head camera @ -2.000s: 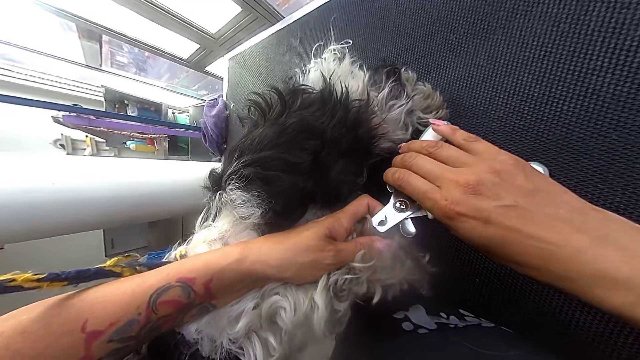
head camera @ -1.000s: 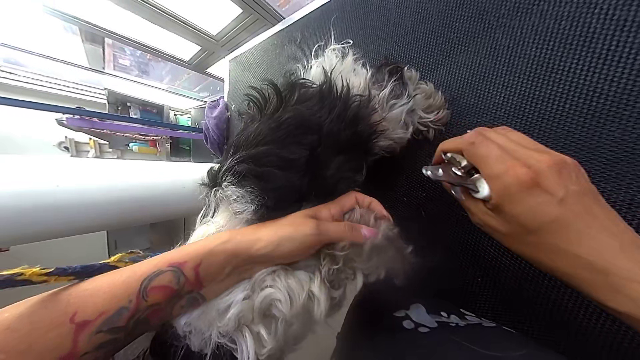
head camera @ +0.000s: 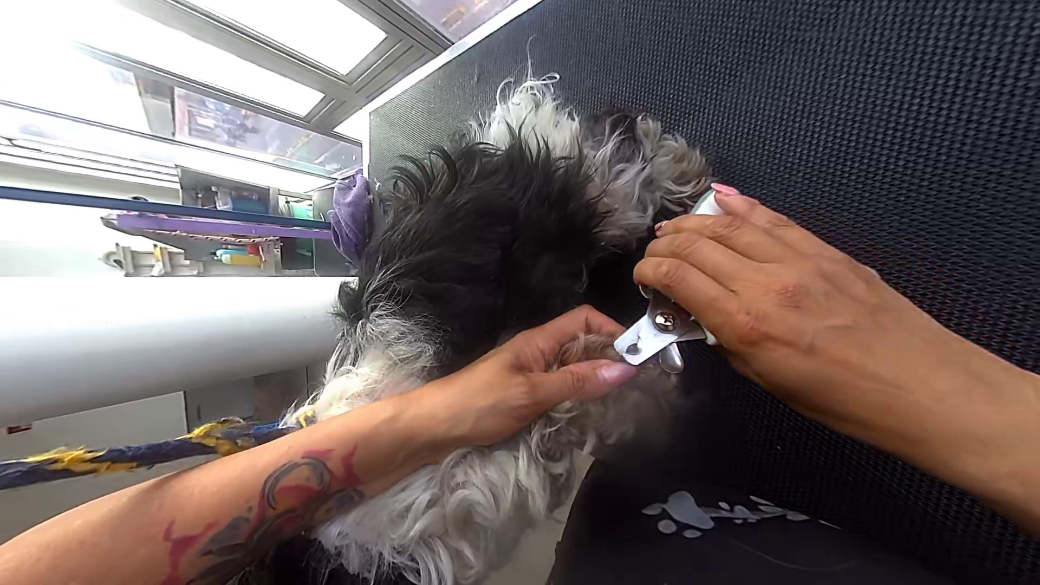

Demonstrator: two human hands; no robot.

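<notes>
A curly-coated black and grey-white dog (head camera: 487,244) lies on a black textured table mat (head camera: 853,106). My left hand (head camera: 561,366) grips one of its furry paws (head camera: 593,349) between thumb and fingers. From the right, my right hand (head camera: 756,284) is closed around a pair of metal pet nail clippers (head camera: 650,333) with pale handles. The clipper head, with its notch, is at the paw beside my left thumb. Fur and the clipper head hide the claws.
A blue and yellow braided rope (head camera: 138,457) runs in from the left beside a thick white cylindrical form (head camera: 162,333). A purple cloth (head camera: 351,218) hangs at the table edge. Dark fabric with a paw print (head camera: 691,510) is at the bottom.
One second ago the clippers were away from the paw, to the right, in my right hand. Now they are against it. My left hand stays at the paw, its thumb shifted.
</notes>
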